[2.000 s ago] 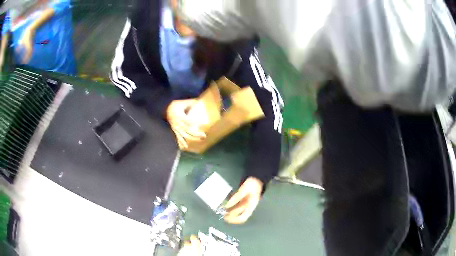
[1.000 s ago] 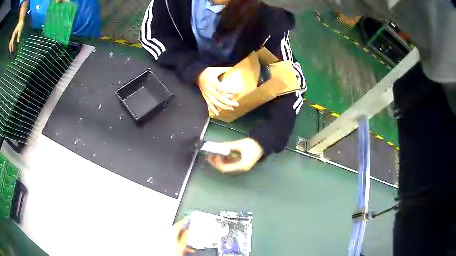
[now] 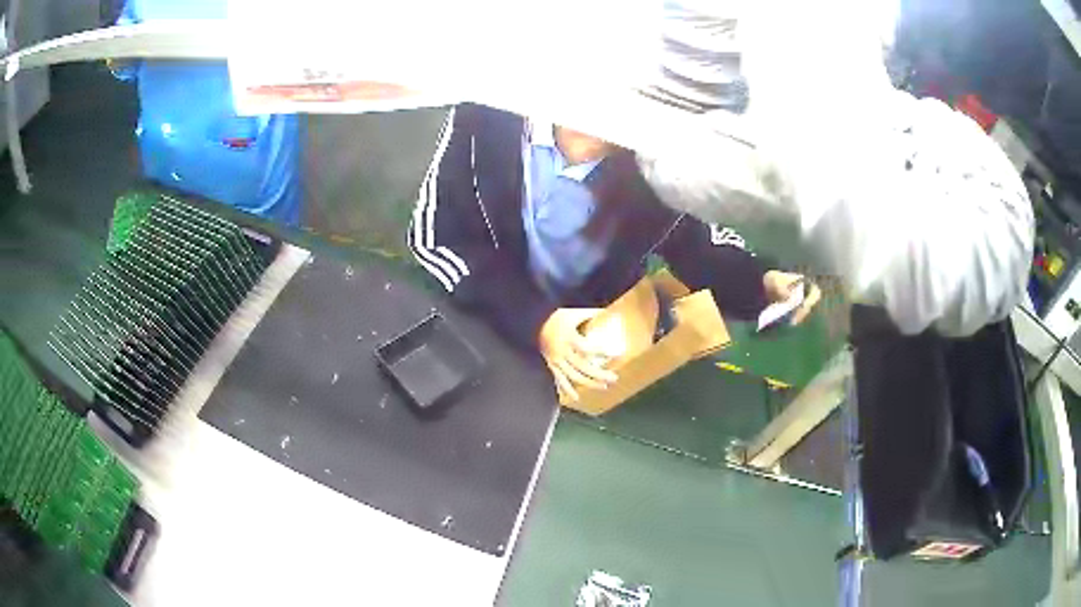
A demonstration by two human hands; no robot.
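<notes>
Neither of my hands is in view. A shiny silver component bag (image 3: pixel 613 589) lies on the green bench top (image 3: pixel 664 504) at the bottom edge, partly cut off. A black open parts tray (image 3: pixel 429 360) sits on the black mat (image 3: pixel 356 397), which lies on a large pale sheet (image 3: pixel 344 522). No parts can be made out in the tray. Across the bench, a person's hand (image 3: pixel 577 359) holds an open brown carton (image 3: pixel 652 344). Their other hand (image 3: pixel 792 296) holds a small whitish item off to the right.
Racks of upright green circuit boards (image 3: pixel 160 314) stand at the left, with more boards (image 3: pixel 59 457) nearer me. A cream post (image 3: pixel 800 409) and a black open container (image 3: pixel 936 439) are at the right. A grey-white ribbed duct (image 3: pixel 936 213) hangs overhead. Another person in blue (image 3: pixel 219 148) is behind.
My view has shifted, so the tray and carton appear lower and further right. The hand at the bottom edge by the bag has left view. The other person's hand has moved out to the right.
</notes>
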